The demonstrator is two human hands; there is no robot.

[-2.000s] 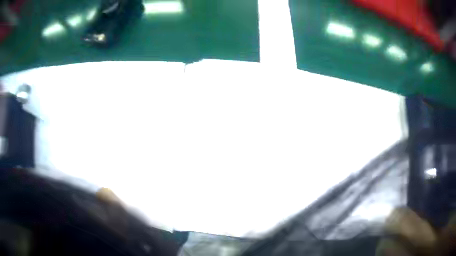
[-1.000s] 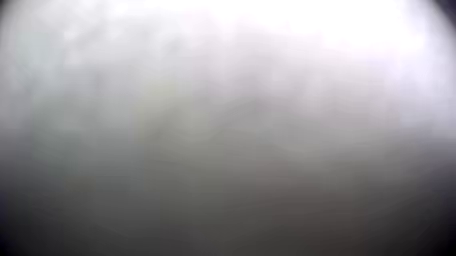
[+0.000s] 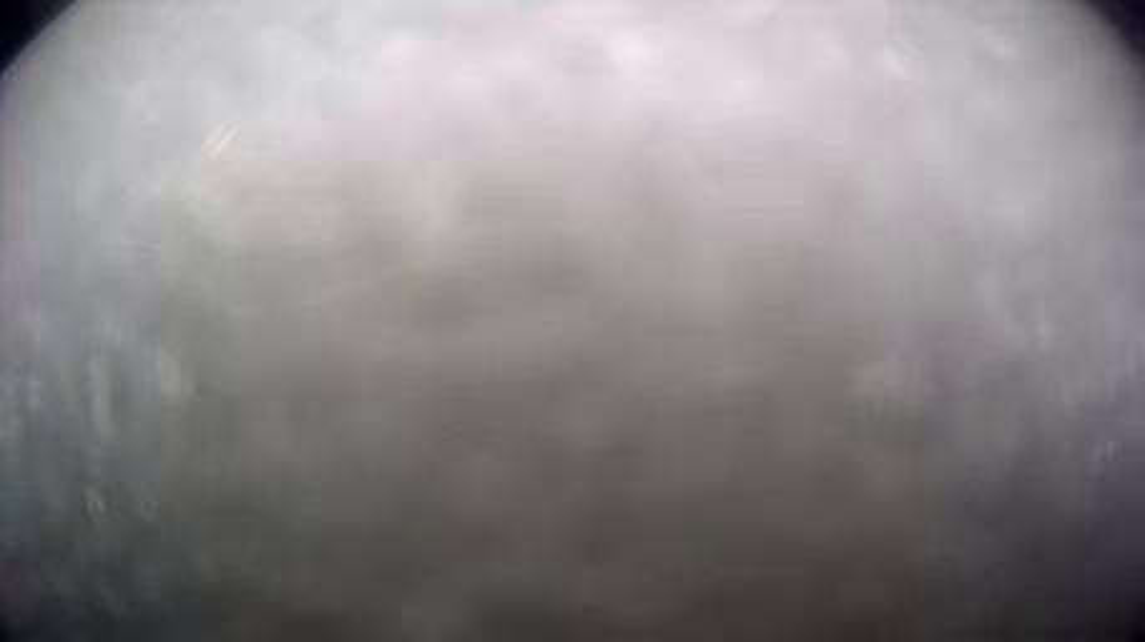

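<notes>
The head view is wholly blurred. A grey, out-of-focus surface [image 3: 565, 351] fills nearly all of it, paler and slightly pink at the top and darker at the bottom. I cannot tell what this surface is or how near it lies. Neither my left hand nor my right hand can be made out. No held thing can be made out.
Small pale streaks show at the upper left and along both sides. The top corners are dark. No edges, containers or other objects can be told apart.
Two seconds ago a white surface, a green belt and blurred fingers at the bottom showed; now only grey blur. Since one second ago, the bright glare at the top has dimmed.
</notes>
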